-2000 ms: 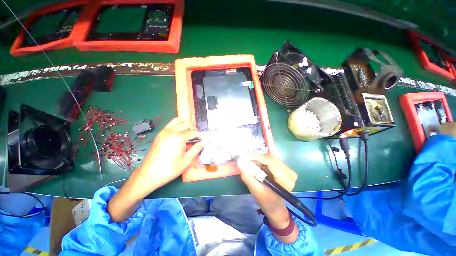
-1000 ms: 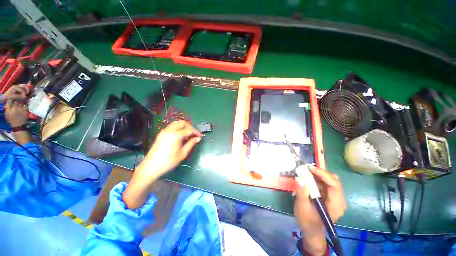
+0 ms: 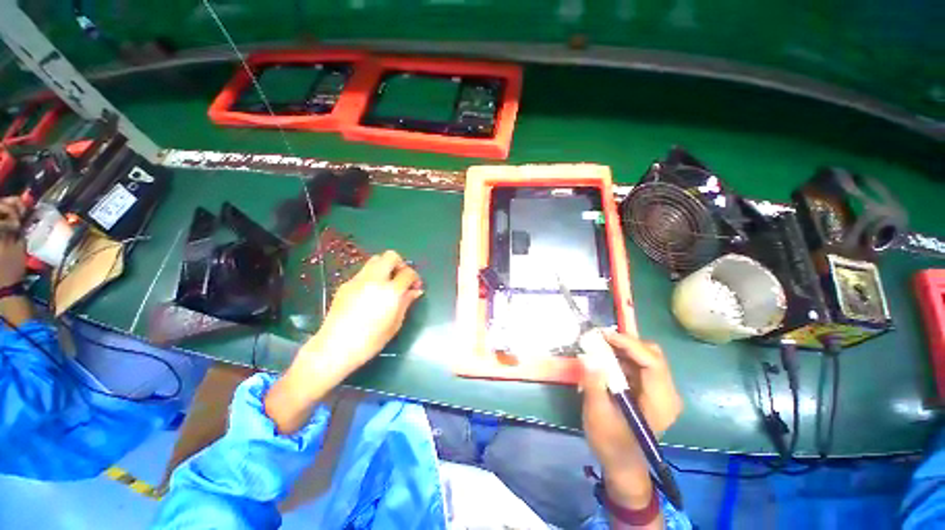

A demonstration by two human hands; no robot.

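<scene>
The open tablet unit lies in its orange-red frame in front of me. My right hand holds the soldering iron like a pen over the near right part of the unit, its tip pointing up and away. My left hand is left of the frame, at the near edge of the pile of small red wired components. Its fingers are bent together over the pile; whether they hold anything cannot be seen. The small dark block is not visible, perhaps behind the hand. A thin strand of solder wire hangs from above.
Right of the frame are a round fan, a whitish cup, a square sponge tray and an iron holder. A black fan stands left. Two framed units lie behind. Another person's hand is far left.
My left hand has left the tablet unit and moved to the red pile. My right hand has stayed at the unit's near end with the iron. The view has swung left, then slightly back.
</scene>
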